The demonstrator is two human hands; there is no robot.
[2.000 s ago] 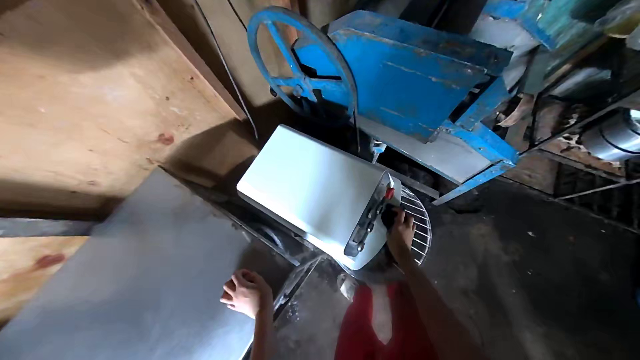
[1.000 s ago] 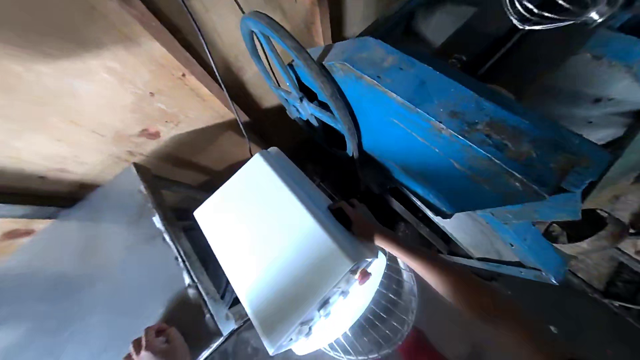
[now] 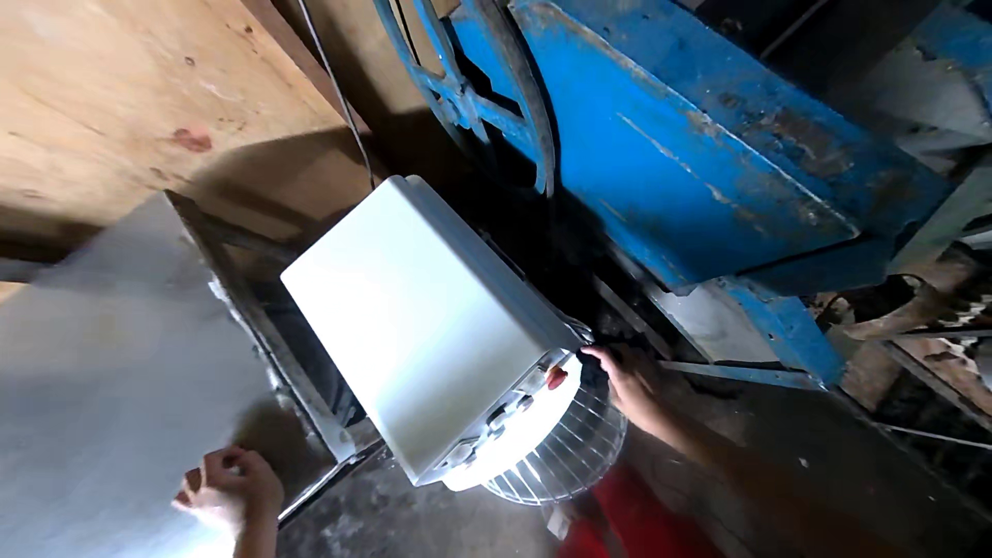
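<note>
A white-topped machine, likely a planetary mixer head (image 3: 426,325), stands at the centre, with a red knob (image 3: 556,377) and dark controls along its near edge. A round wire guard (image 3: 558,449) sticks out below that edge. My right hand (image 3: 624,380) is at the machine's near right corner, fingertips at or beside a dark part there; whether it grips anything is unclear. My left hand (image 3: 232,488), loosely curled, is over the metal table (image 3: 116,349) at lower left and holds nothing visible.
A blue metal machine (image 3: 659,139) with a spoked handwheel (image 3: 473,101) stands behind and to the right. A plywood wall (image 3: 155,101) with a hanging cable (image 3: 337,85) is at upper left. Concrete floor (image 3: 372,504) lies below; cluttered parts fill the far right.
My right hand has moved from behind the white machine's long side to its near right corner. More of my left hand now shows over the table. The view has shifted.
</note>
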